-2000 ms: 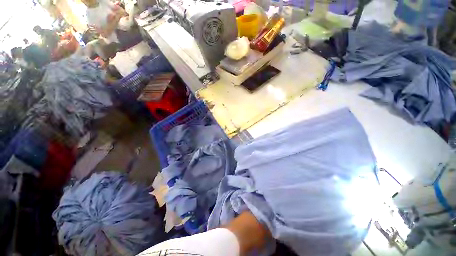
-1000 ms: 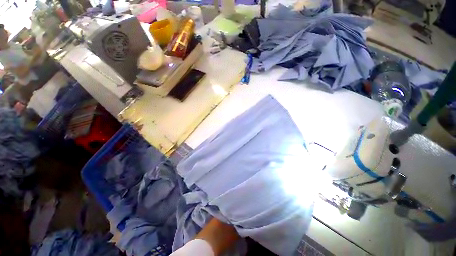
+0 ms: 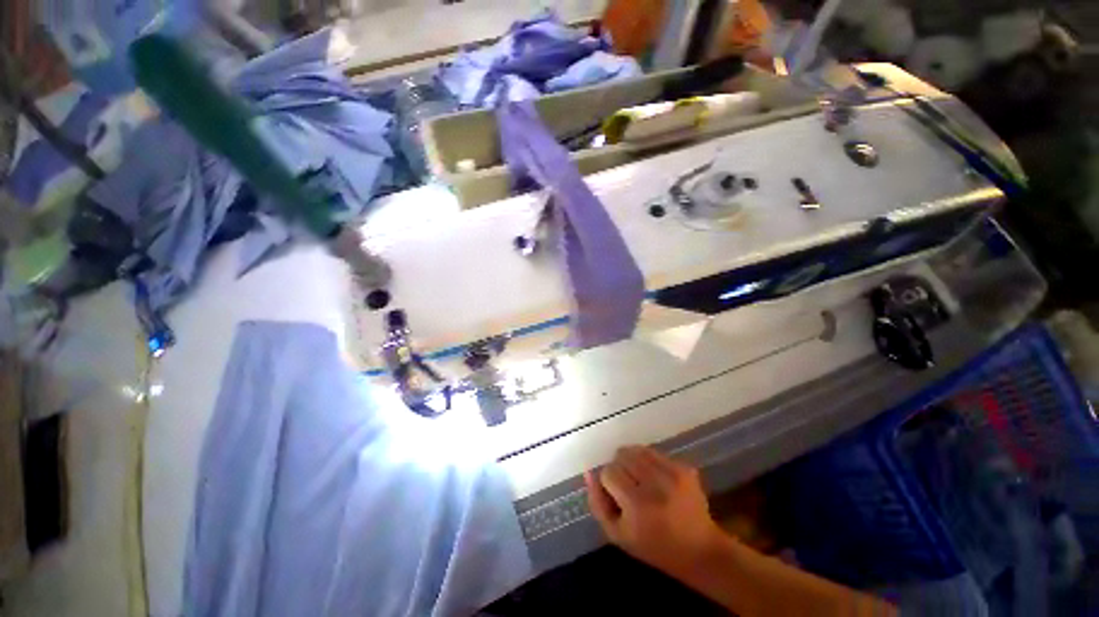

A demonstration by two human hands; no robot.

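Light blue cloth (image 3: 289, 470) lies on the white table at lower left, one edge under the lamp glare at the sewing machine's needle end. The glare hides the needle and foot. The white machine head (image 3: 470, 277) has a blue stripe, with a purple cloth strip (image 3: 591, 259) over its arm. My right hand (image 3: 651, 500) is bare, at the table's front edge right of the cloth and apart from it. Its fingers are curled in, with nothing visible in them; their undersides are hidden. My left hand is out of the picture.
Blue slatted baskets (image 3: 952, 482) stand below the table at right. A grey ruler strip (image 3: 560, 512) runs along the front edge. A cream tray (image 3: 470, 145) sits behind the machine. Blue cloth (image 3: 301, 121) is piled at upper left. A blurred green rod (image 3: 229, 133) slants down to the machine head.
The view has swung right, bringing the whole machine and my right hand into view. The white-sleeved arm at the cloth's lower edge has left the picture.
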